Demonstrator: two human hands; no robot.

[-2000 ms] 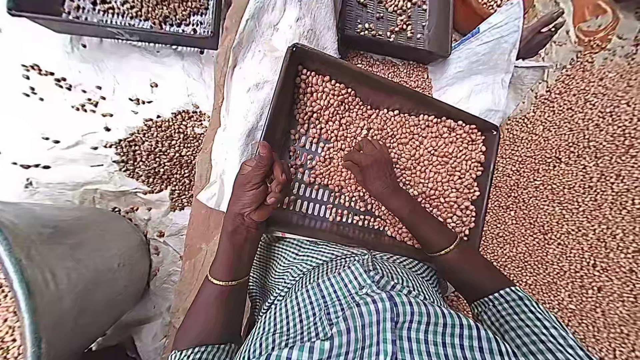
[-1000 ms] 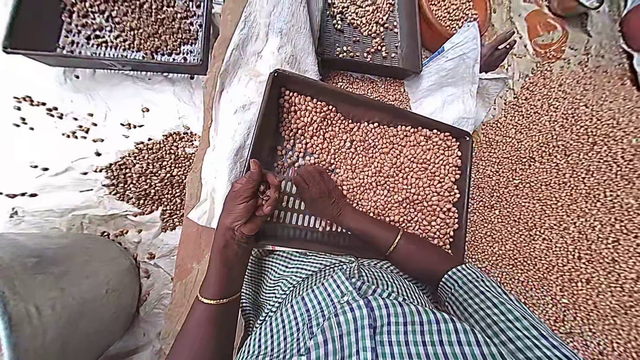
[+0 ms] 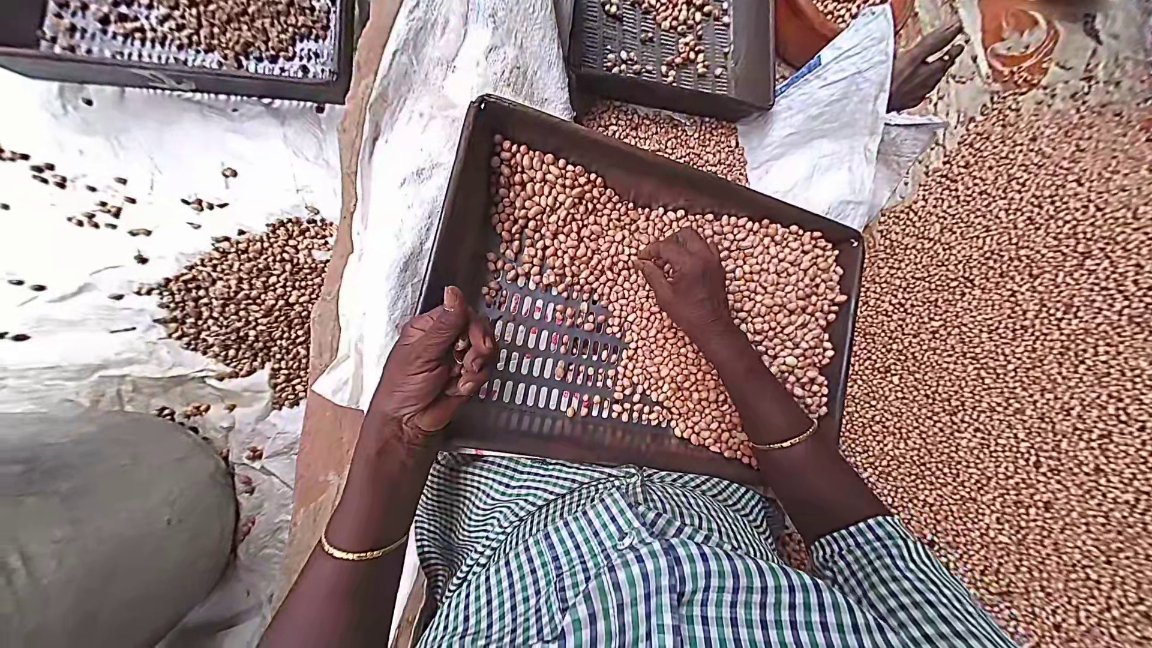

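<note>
A dark plastic tray (image 3: 657, 184) with a slotted floor rests at my lap, tilted in the head view. Pale pinkish-brown nuts or seeds (image 3: 576, 211) cover its upper and right parts; slots show at lower left. My left hand (image 3: 441, 360) is curled at the tray's left wall, with something small and brownish between its fingers, likely a nut or seed. Over the heap, right of the tray's centre, my right hand (image 3: 688, 279) has its thumb and fingertips drawn together; whether they pinch anything is hidden.
More trays stand at top left (image 3: 180, 85) and top centre (image 3: 670, 94). A dark brown pile (image 3: 252, 297) lies on white sheeting at left, above a grey rounded container (image 3: 108, 531). A wide spread of nuts or seeds (image 3: 1008, 378) fills the right. Another person's hand (image 3: 922, 67) is at upper right.
My right hand has moved from beside my left hand, over the tray's left part, rightward onto the heap. More bare slots show at the tray's lower left than one second ago.
</note>
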